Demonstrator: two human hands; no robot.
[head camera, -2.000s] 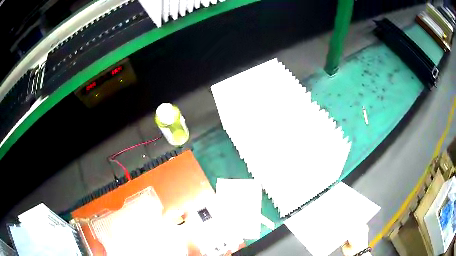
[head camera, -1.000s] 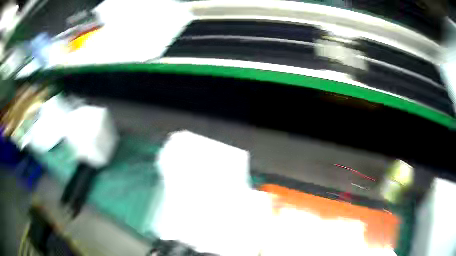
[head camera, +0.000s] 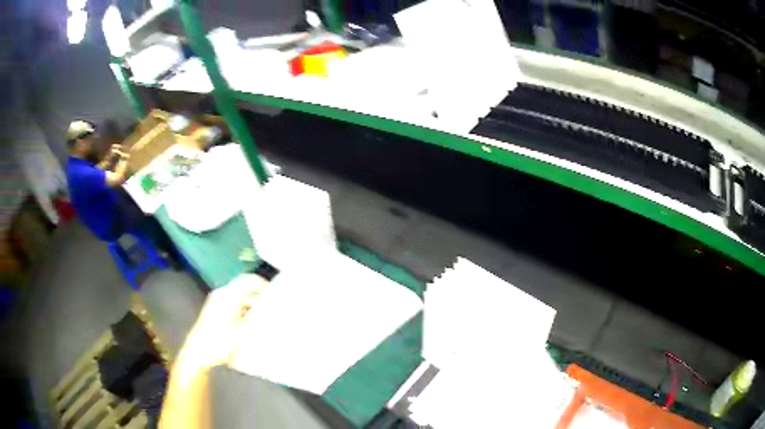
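My left hand (head camera: pixel 225 325) reaches in from the lower left and grips the left edge of a flat white LED board (head camera: pixel 335 323), which glares white. The board lies over or just above the green mat; I cannot tell if it touches. A white board stack (head camera: pixel 298 219) stands right behind it. Another saw-edged white board stack (head camera: pixel 482 323) stands to its right. The orange test fixture (head camera: pixel 616 400) is cut off at the lower right. My right hand is not in view.
Red test leads (head camera: pixel 673 373) and a yellow-green bottle (head camera: pixel 734 388) are behind the fixture. A green-edged shelf (head camera: pixel 537 172) crosses above with a black rack (head camera: pixel 612 138). A person in blue (head camera: pixel 91 197) sits at the far left near a wooden pallet (head camera: pixel 80 385).
The view has swung left, moving the fixture and bottle to the lower right. My left hand with a board has come into view. The hand at the lower right two seconds ago is gone.
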